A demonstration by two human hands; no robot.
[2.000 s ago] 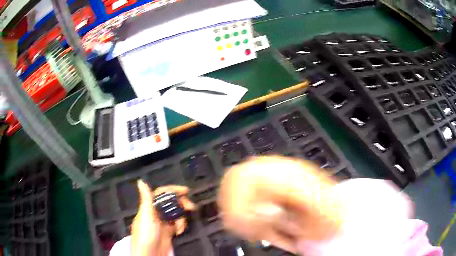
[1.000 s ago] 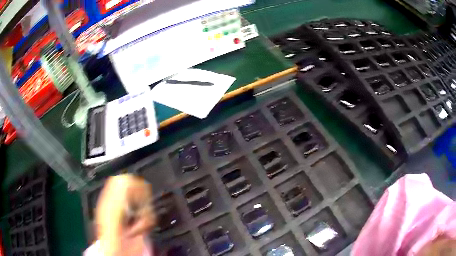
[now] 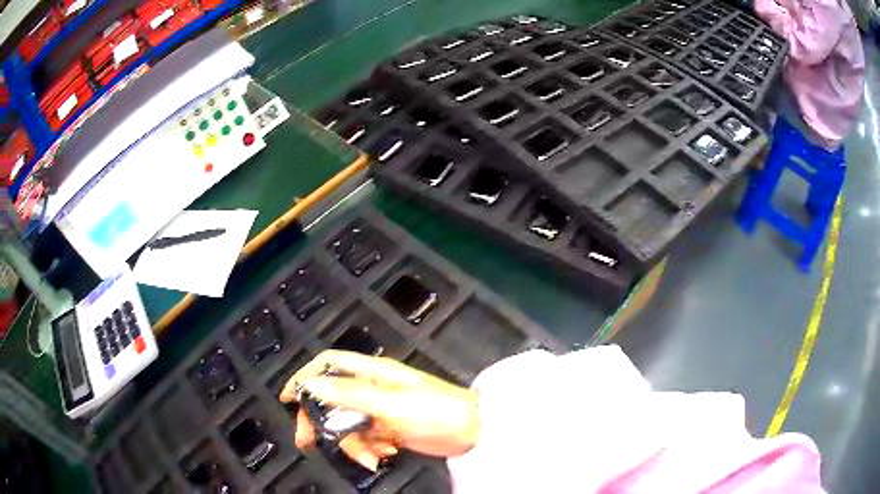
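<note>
My right hand [image 3: 386,403] reaches in from the lower right in a pink sleeve. Its fingers hold a dark, shiny watch body [image 3: 343,422] over the near foam tray [image 3: 478,333]. Whether it holds one or two is unclear. The dark grey tray has square pockets. Several hold black watch bodies, such as one lit by glare [image 3: 410,297]; two pockets right of it look empty or partly hidden. My left hand is out of the picture.
Overlapping foam trays [image 3: 627,193] lie at the upper right. A white tester [image 3: 145,183], paper slip [image 3: 227,253] with pen [image 3: 188,237] and calculator [image 3: 101,338] are at left. A blue stool [image 3: 796,183] and person in pink [image 3: 820,68] are at right.
The view has turned right, so the tester and calculator sit further left. My left hand has left the picture. My right hand has come back over the tray with a watch body.
</note>
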